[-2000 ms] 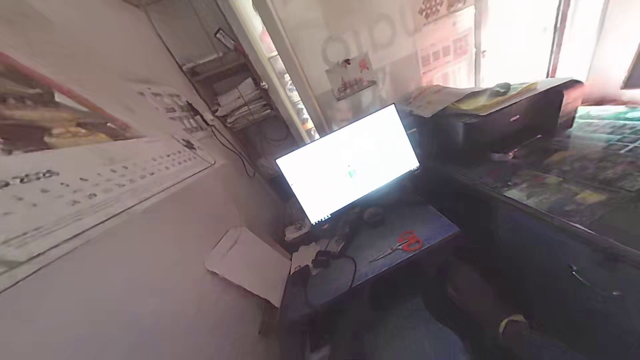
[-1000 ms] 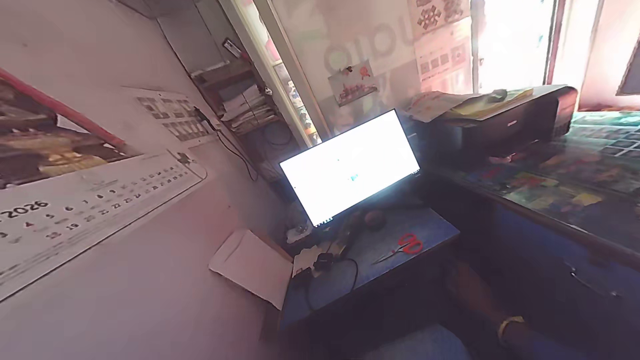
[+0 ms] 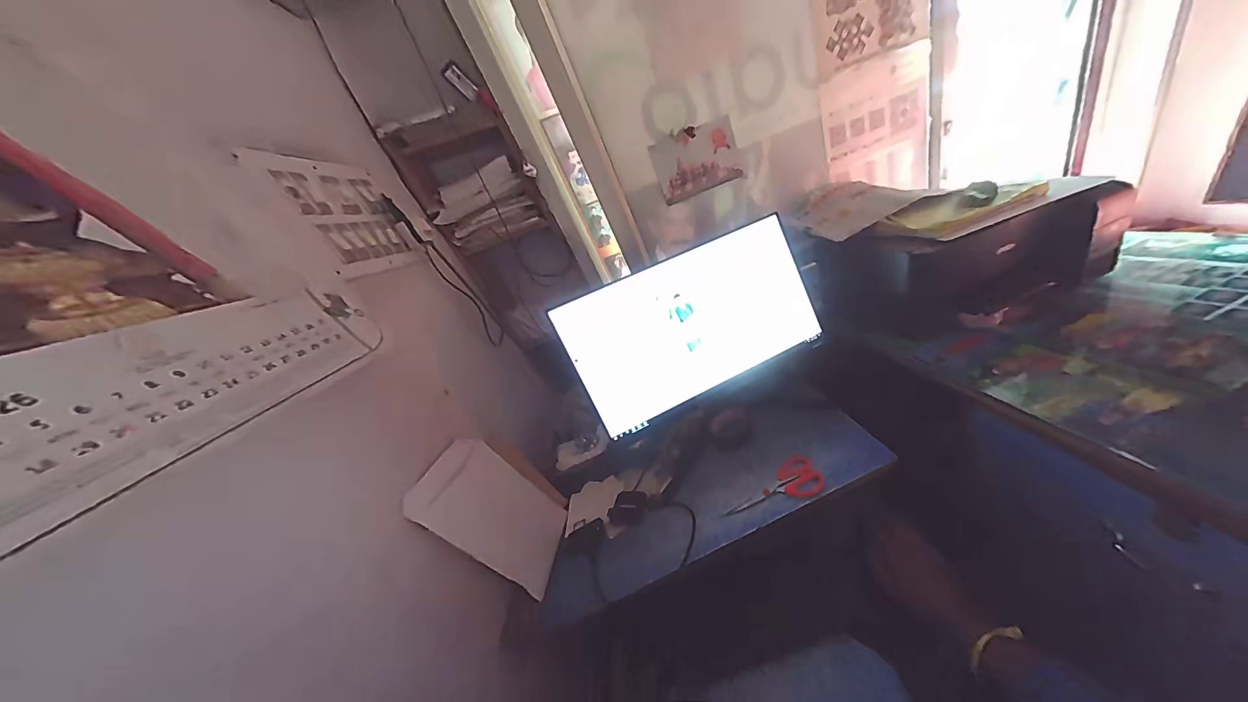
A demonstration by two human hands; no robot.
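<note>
My right hand (image 3: 892, 546) is a dim shape below the right edge of a small blue desk (image 3: 751, 487), with a yellow band (image 3: 996, 639) around the wrist. Its fingers fade into shadow, so what it holds or touches cannot be told. Scissors with red handles (image 3: 801, 477) lie on the desk just above it. Behind them a monitor (image 3: 687, 327) glows white with small figures on its screen. Black plugs and a cable (image 3: 629, 506) lie on the desk's left part, beside a white envelope or sheet (image 3: 492, 512). My left hand is not in view.
A dark printer (image 3: 985, 258) with papers (image 3: 936, 210) on top stands at the right, on a glass-topped counter (image 3: 1092, 390) with a blue front. A wall calendar (image 3: 175, 400) hangs at the left. Shelves with stacked papers (image 3: 487, 200) stand behind the monitor.
</note>
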